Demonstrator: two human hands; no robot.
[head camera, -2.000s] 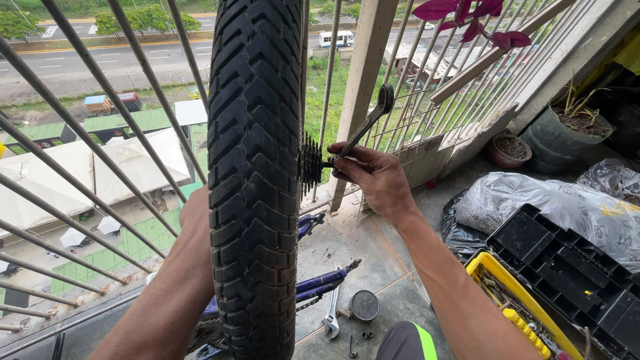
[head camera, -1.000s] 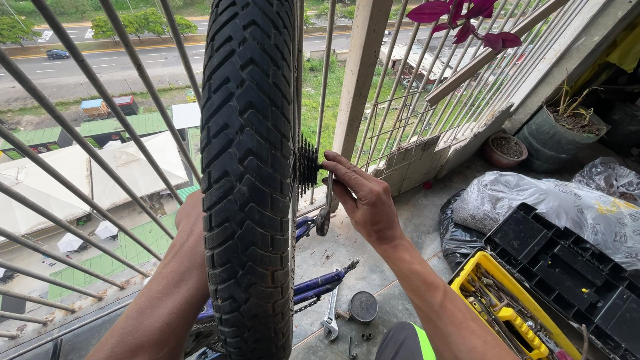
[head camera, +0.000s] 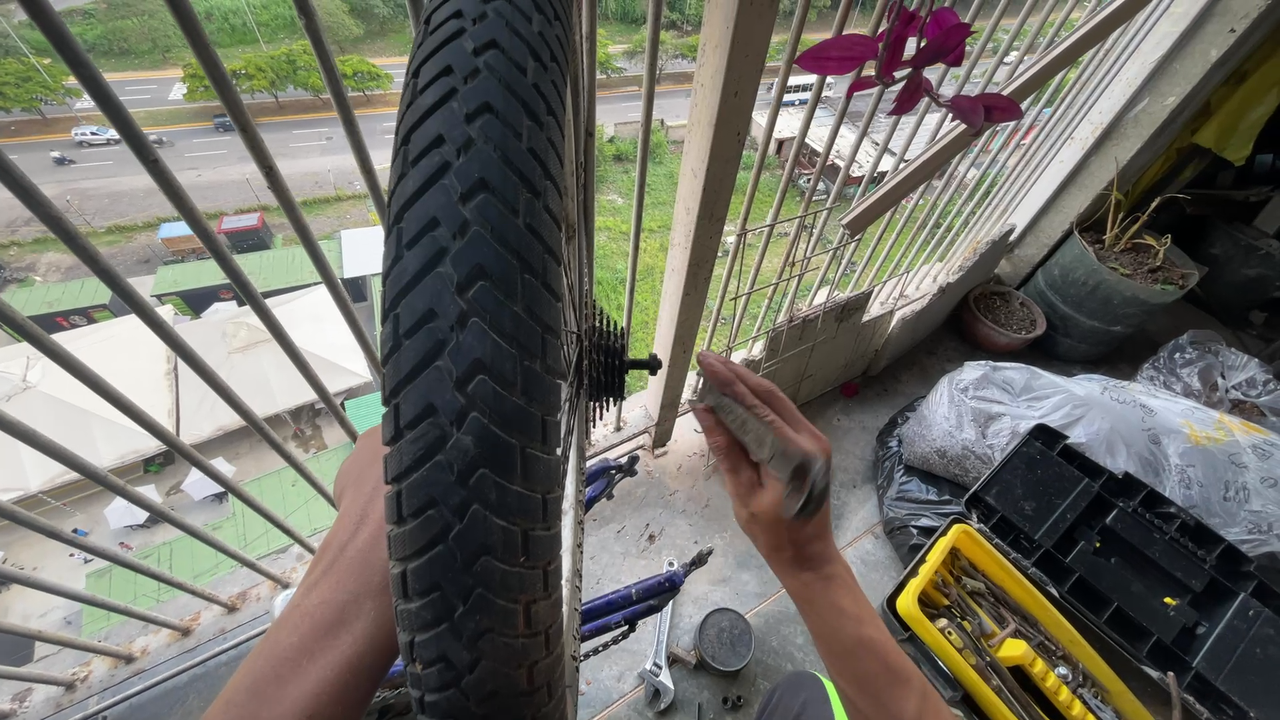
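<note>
A bicycle wheel with a black knobby tire (head camera: 480, 380) stands upright in front of me. On its right side are a dark sprocket cassette (head camera: 606, 365) and an axle end (head camera: 645, 364). My right hand (head camera: 765, 450) holds a metal wrench (head camera: 765, 445), blurred by motion, just right of the axle and apart from it. Behind the tire's left side my left forearm reaches up; the tire hides that hand. Below lie a blue bicycle frame (head camera: 640, 600), an adjustable wrench (head camera: 660, 650) and a round dark container (head camera: 724, 640).
Metal railing bars (head camera: 180, 340) run along the left and far side. At the right are an open black toolbox lid (head camera: 1120, 560), a yellow tool tray (head camera: 925, 590) with hand tools, a filled plastic bag (head camera: 1060, 410) and potted plants (head camera: 1075, 290). Purple leaves (head camera: 900, 55) hang above.
My right hand with the wrench was at the axle one second ago; it has moved right, off the axle. The wheel remains upright.
</note>
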